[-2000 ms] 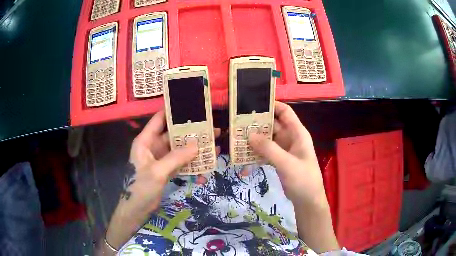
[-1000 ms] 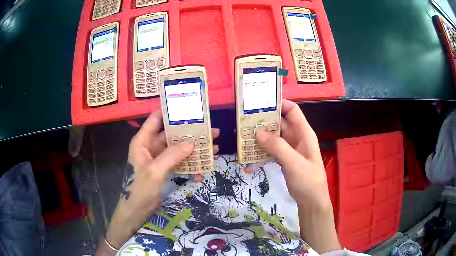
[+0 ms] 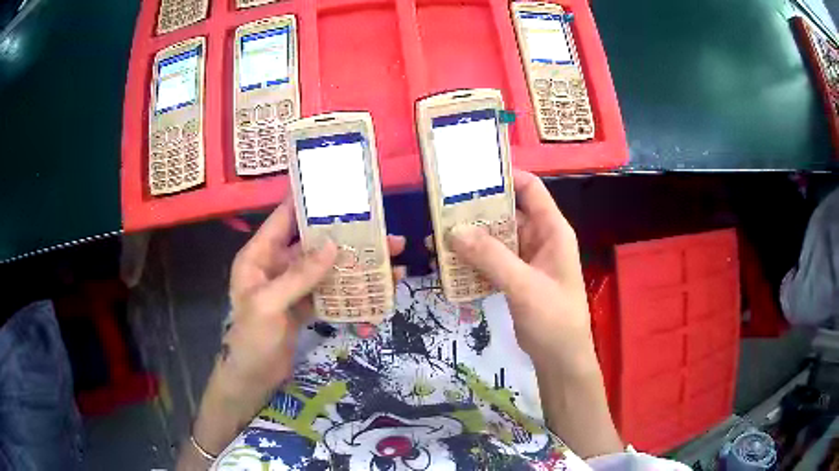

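Note:
My left hand (image 3: 267, 276) holds a gold keypad phone (image 3: 342, 216) upright above my lap, its thumb on the upper left keys. My right hand (image 3: 538, 267) holds a second gold phone (image 3: 469, 193) beside it, not touching, its thumb also at the upper left keys. Both screens are lit white with blue bars. A green tab (image 3: 507, 117) sits at the upper right edge of the right phone. Behind them lies a red phone tray (image 3: 368, 55) with several gold phones in its recesses; two recesses of the near row are empty.
The tray lies on a dark green worktop (image 3: 708, 92). An empty red tray (image 3: 676, 331) stands low at the right. Part of another red tray (image 3: 817, 69) shows at the upper right edge. A person's pale sleeve (image 3: 814, 267) is at the far right.
Both phone screens went from black to lit; the pink band seen on the left one is gone. Both thumbs have moved left on the keys. The view has shifted slightly.

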